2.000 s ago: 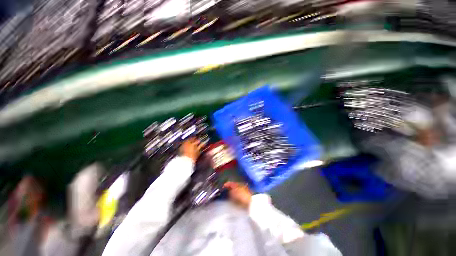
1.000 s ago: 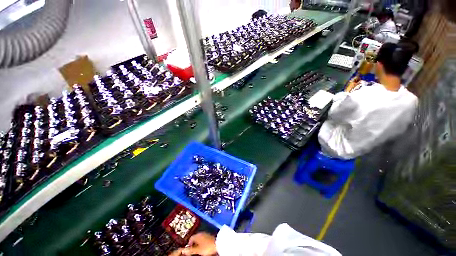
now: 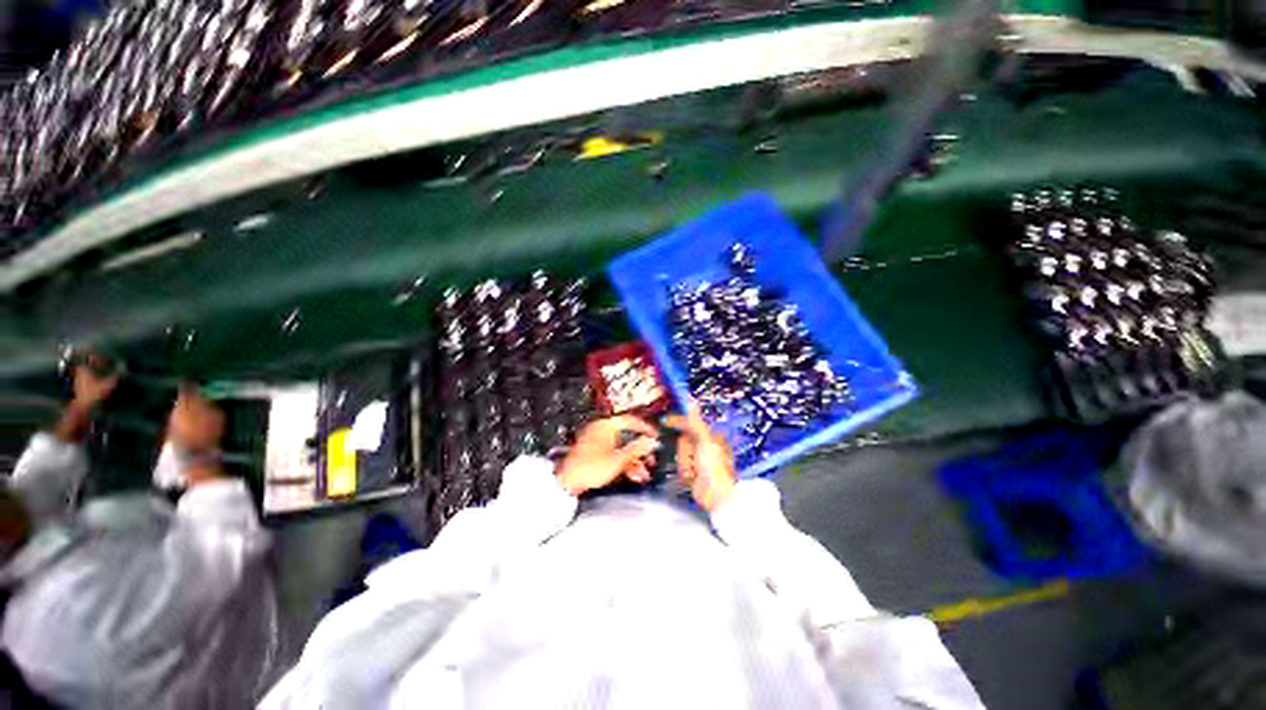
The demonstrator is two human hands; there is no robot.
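My left hand (image 3: 605, 454) is at the bench's front edge with fingers curled around a small dark unit (image 3: 640, 466) with a shiny spot, partly hidden. My right hand (image 3: 705, 461) is just right of it, fingers pointing up beside the blue bin's lower left edge; blur hides whether it holds anything. The red parts box (image 3: 623, 380) with small pale fittings is just beyond my hands. The black compartment tray (image 3: 507, 395) is left of it, with silver-topped units in its far rows. The blue bin (image 3: 861, 347) holds a heap of loose silver-black parts (image 3: 757, 358).
A black-and-white case (image 3: 292, 447) with a yellow label is left of the tray. A neighbour (image 3: 139, 583) works at far left. Another person's white-covered head or shoulder (image 3: 1201, 472) is at right, near a filled tray (image 3: 1111, 284) and blue stool (image 3: 1034, 513). A raised shelf (image 3: 458, 104) crosses behind.
The view has swung from the line at right down to the bench. Both my hands are now in view, close together; two seconds ago the left was over the tray, apart from the right.
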